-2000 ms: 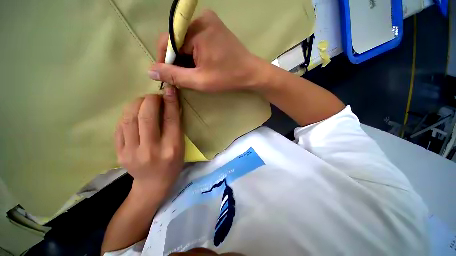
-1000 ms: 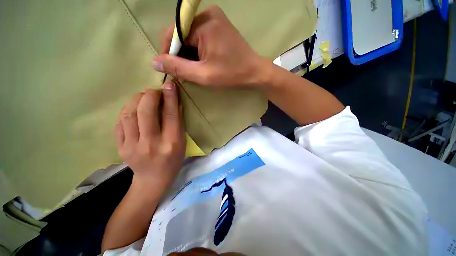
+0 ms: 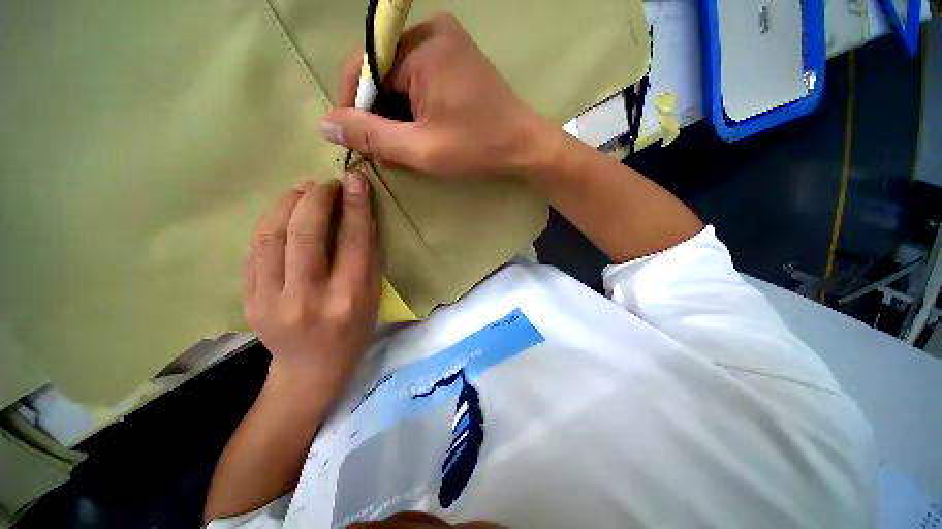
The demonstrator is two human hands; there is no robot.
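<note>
A large khaki panel (image 3: 145, 186) with a lengthwise seam lies in front of me. My right hand (image 3: 444, 103) grips a tool with a pale yellow-and-white handle (image 3: 386, 36) and a black cord along it. Its thin dark tip points down at the seam, just above my left fingertips. My left hand (image 3: 315, 274) lies on the panel with its fingers close together, the index fingertip beside the tip. Whether a small piece lies under the fingertips cannot be told. The yellow reverse shows at a folded edge (image 3: 395, 305).
A blue-rimmed tray (image 3: 711, 62) stands at the far right with a few small pieces on its white surface. Yellow tape scraps (image 3: 667, 117) and a dark tool (image 3: 637, 112) lie at the bench edge. Layered khaki pieces (image 3: 31, 460) are at the lower left.
The panel, its seam and both fingertips have shifted slightly to the right. The tool has also moved slightly right and stays in my right hand.
</note>
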